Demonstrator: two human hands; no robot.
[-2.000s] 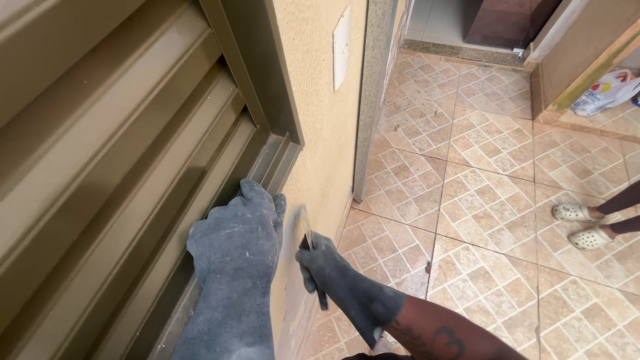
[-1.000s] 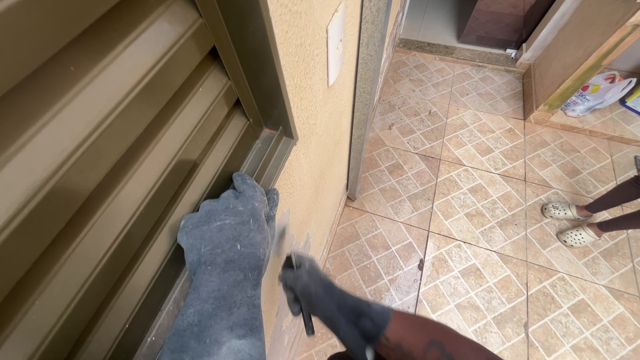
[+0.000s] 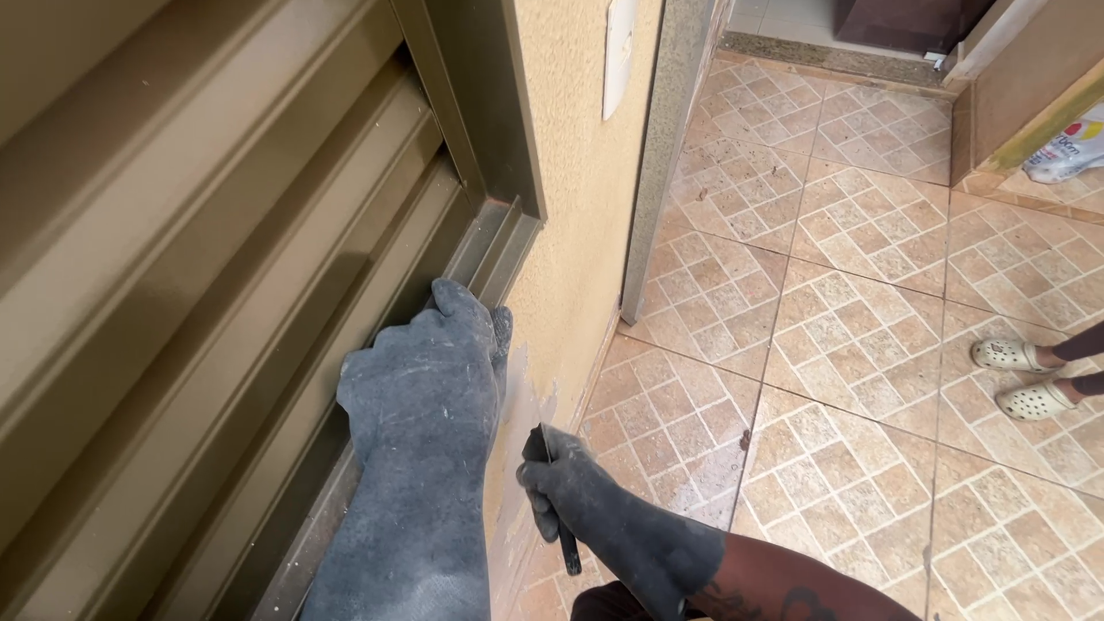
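My left hand (image 3: 423,388), in a dusty dark rubber glove, rests on the sill of the metal window frame (image 3: 496,246), its fingers curled at the lower track beside the louvered metal shutter (image 3: 285,250). Lower and to the right, my right hand (image 3: 561,479), gloved alike, grips the black handle (image 3: 570,552) of a hand tool close to the wall. The tool's blade is mostly hidden, with a thin edge showing above the fist. Beside the tool, the yellow textured wall (image 3: 573,216) has a bare, scraped grey patch (image 3: 517,414).
A wall plate (image 3: 618,56) sits higher on the wall, near a stone door jamb (image 3: 660,155). Small debris lies on the tiled floor (image 3: 849,328). At the right stands a person in perforated clogs (image 3: 1035,401), below a plastic package (image 3: 1069,151) on a low ledge.
My right hand, holding the tool, has moved down along the wall from where it was two seconds ago. My left hand stays on the window frame.
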